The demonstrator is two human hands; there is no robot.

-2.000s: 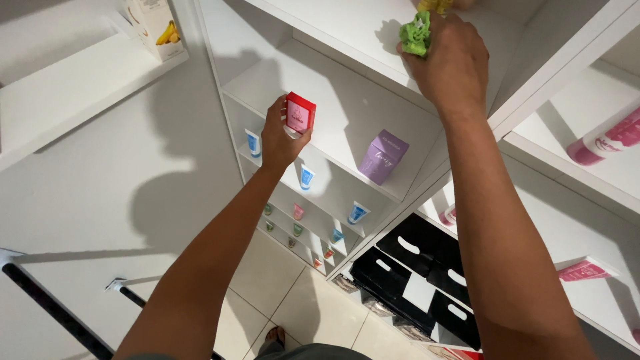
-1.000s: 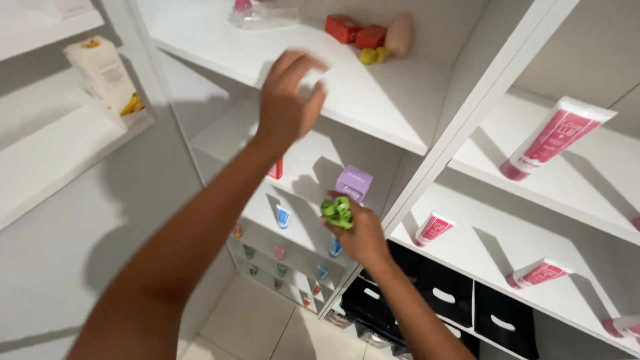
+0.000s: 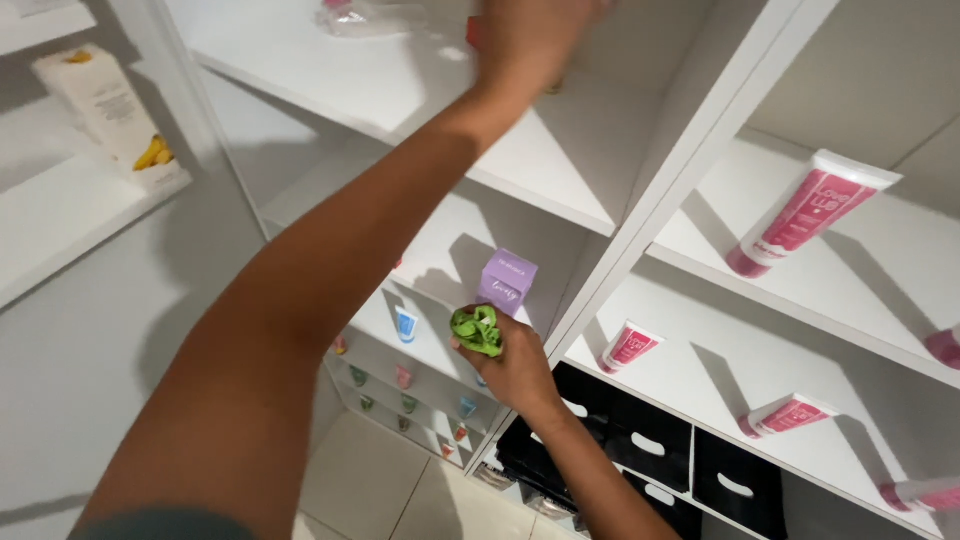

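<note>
My left hand (image 3: 536, 37) reaches over the upper white shelf (image 3: 420, 112), blurred, with its fingers partly out of the frame. Just beside it a bit of a red object (image 3: 474, 33) shows, and something yellowish lies under the wrist. Lower down, my right hand (image 3: 510, 367) grips a crumpled green cloth-like item (image 3: 478, 331). That item is right in front of a purple box (image 3: 508, 281), which stands on the shelf below. A sliver of something red shows at the left forearm's edge on that shelf.
Pink and white tubes (image 3: 814, 214) stand on the shelves at right. Black bags with cut-out handles (image 3: 649, 444) lie beneath them. Small tubes, one blue (image 3: 406, 325), stand on lower shelves. At left is a white box with a banana picture (image 3: 112, 120). A clear plastic package (image 3: 367, 19) lies on the upper shelf.
My left hand, on a red box two seconds ago, has moved up to the upper shelf. My right hand has come down from that shelf with the green item. The view has shifted.
</note>
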